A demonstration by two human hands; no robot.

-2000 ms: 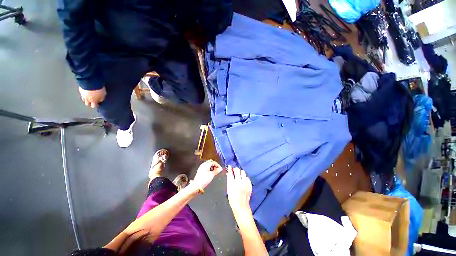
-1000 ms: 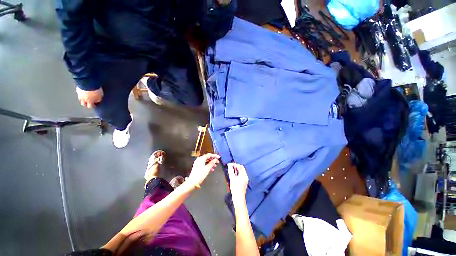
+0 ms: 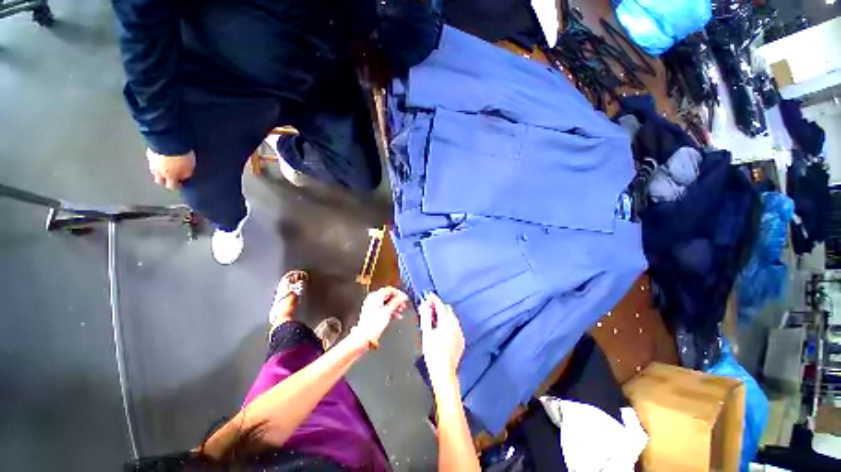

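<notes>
A blue suit jacket (image 3: 516, 175) lies spread on top of other blue jackets on the table, its hem towards me and its neck to the right. My left hand (image 3: 380, 312) is at the lower hem edge, fingertips pinched together just off the cloth; whether it holds a thread or a small tool is too small to tell. My right hand (image 3: 441, 334) is beside it at the hem corner, with thumb and fingers close together on or just over the edge. What lies between its fingers is hidden.
A person in dark clothes (image 3: 249, 74) stands at the upper left. A cardboard box (image 3: 684, 406), white cloth (image 3: 590, 433) and dark clothes heap (image 3: 696, 230) lie right of the jackets. Black hangers (image 3: 599, 55) and a blue bag (image 3: 662, 23) are beyond. A metal rack (image 3: 115, 304) stands left.
The hands moved slightly apart and then closer again at the hem corner. The right fingers are now nearer the cloth edge than a second ago. The jacket has kept its place.
</notes>
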